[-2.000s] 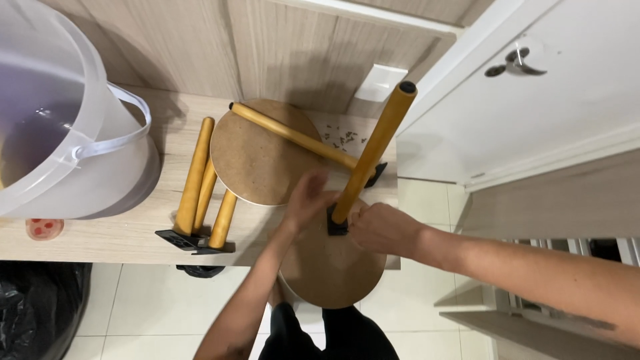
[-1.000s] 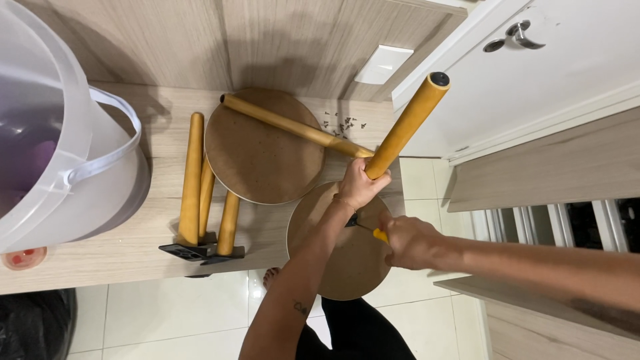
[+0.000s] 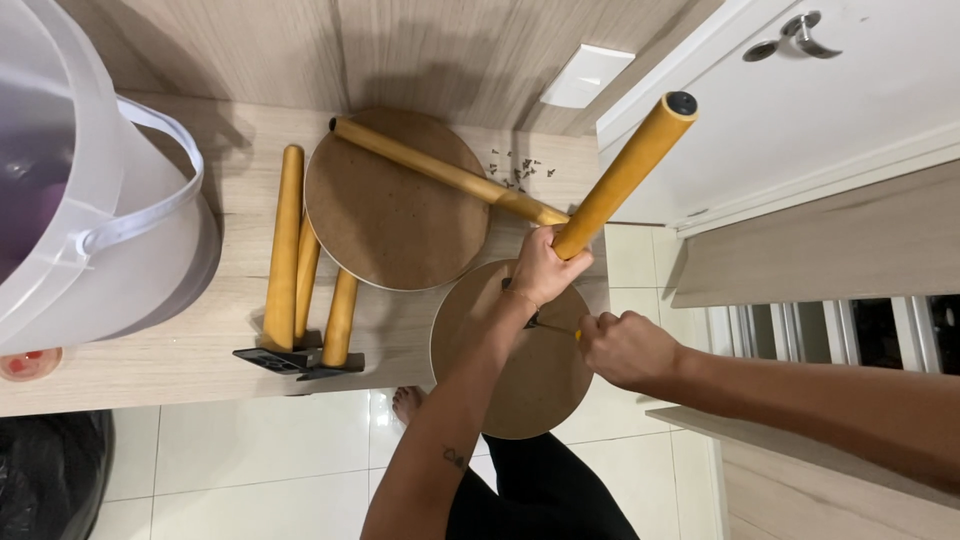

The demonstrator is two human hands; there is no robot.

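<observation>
My left hand [image 3: 551, 262] grips the lower part of an upright, tilted wooden leg [image 3: 626, 176] with a black cap. Its black bracket [image 3: 532, 320], partly hidden by my wrist, lies on a round brown board [image 3: 510, 382]. My right hand [image 3: 630, 349] is closed around a screwdriver [image 3: 559, 329], whose shaft points at the bracket; a bit of yellow handle shows. Behind, another round board [image 3: 397, 202] lies on the wooden bench with a loose wooden leg [image 3: 450, 172] across it. Several small screws [image 3: 527, 169] are scattered beside that board.
More wooden legs [image 3: 283, 247] with black brackets lie left of the boards. A large translucent bucket [image 3: 150, 247] stands at the left, near a small red-patterned container [image 3: 31, 364]. A black plastic bag [image 3: 52, 472] is below the bench edge. A white door [image 3: 787, 135] is at the right.
My left hand has moved up onto the standing leg. My right hand has moved off the leg's base to its lower right, where a screwdriver now shows in it.
</observation>
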